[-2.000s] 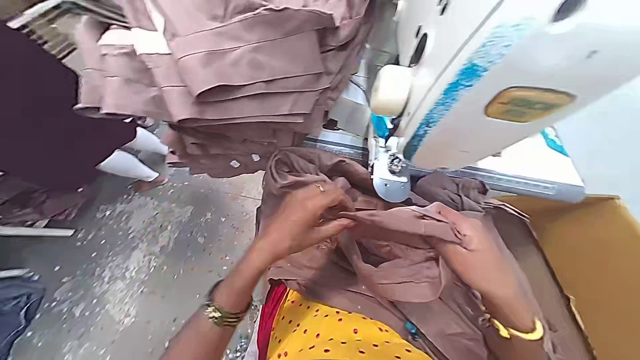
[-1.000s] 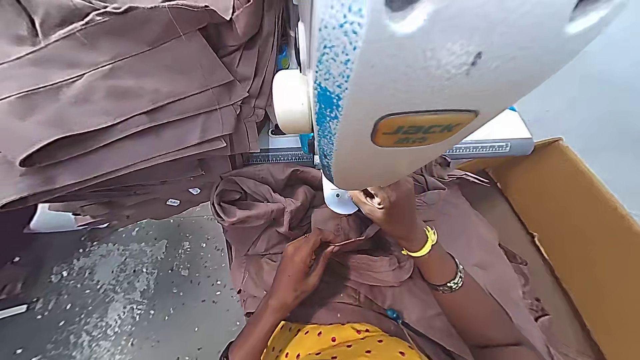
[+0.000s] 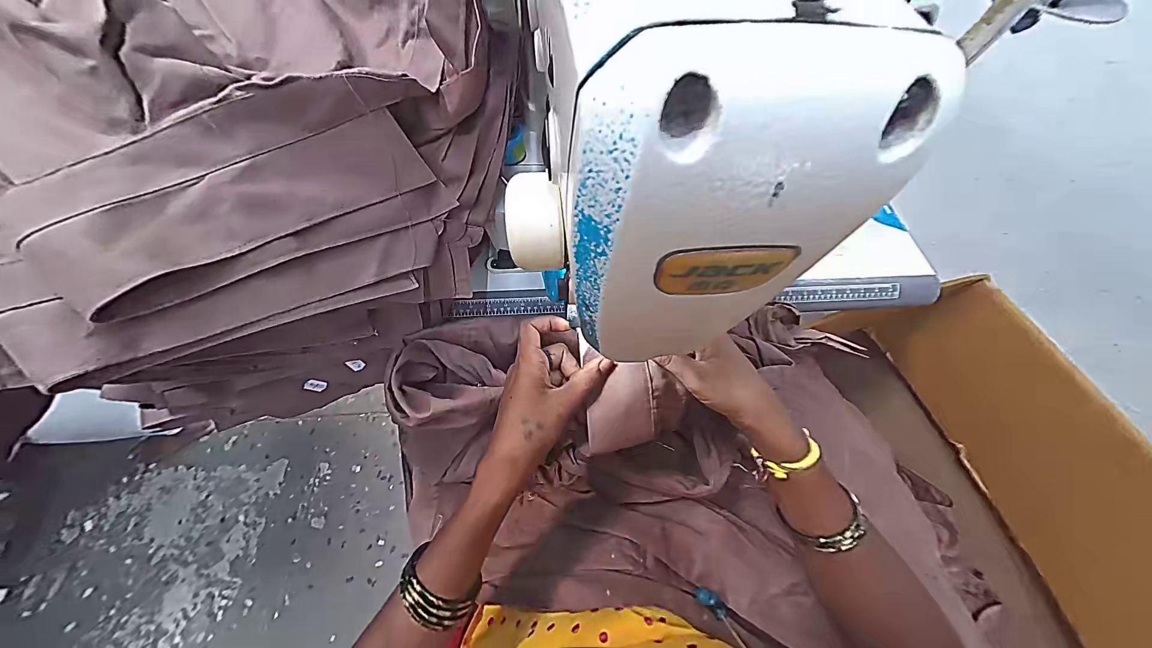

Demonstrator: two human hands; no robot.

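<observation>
A brown cloth garment lies across my lap and up to the head of a white Jack sewing machine. My left hand grips a folded edge of the cloth just left of the machine head's lower tip, thumb and fingers pinched on it. On the other side of that tip, my right hand holds the same cloth, its fingertips partly hidden behind the head. Between both hands a flat folded band of the cloth shows. The needle and presser foot are hidden by the machine head.
A tall stack of brown cloth pieces stands at the left. At the right, a cardboard box is beside the garment, with some cloth along its inside. A ruler strip runs along the machine's bed. Scraps litter the floor at lower left.
Both hands have shifted on the cloth; my right hand is now at the right of the machine head's tip, my left hand up at its left. The view has moved closer to the machine.
</observation>
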